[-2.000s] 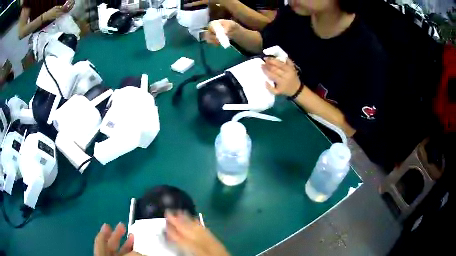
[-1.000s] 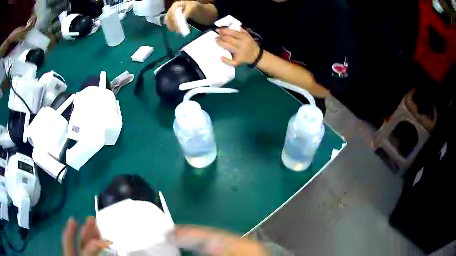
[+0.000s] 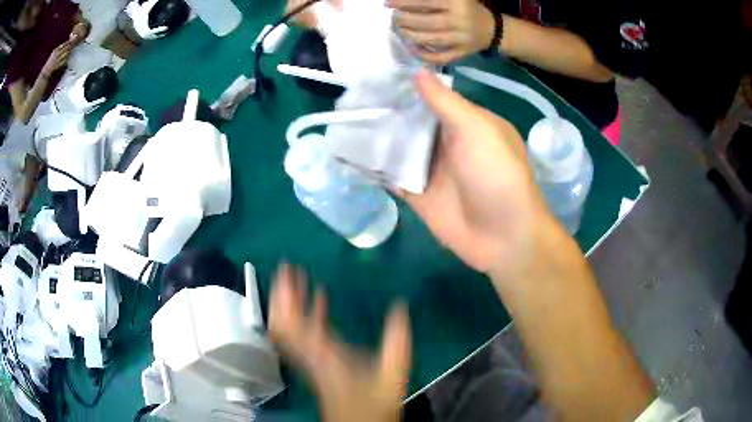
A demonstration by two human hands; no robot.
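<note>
My right hand is raised over the table, shut on a thin grey-white folded cloth. The cloth is beside the bent spout of a translucent squeeze bottle and partly covers it; whether they touch I cannot tell. My left hand is blurred, fingers spread, with nothing seen in it, low at the centre. A white security camera with a black ball lies on the mat at lower left, left of my left hand and apart from it.
Several white cameras are piled at left on the green mat. A second squeeze bottle stands near the right table edge. Across the table, a person's hands are at another white camera. A small crumpled item lies behind the pile.
My right hand has moved up and forward from the near camera and now shows the cloth. My left hand has moved right, away from the camera. The left squeeze bottle now looks tilted.
</note>
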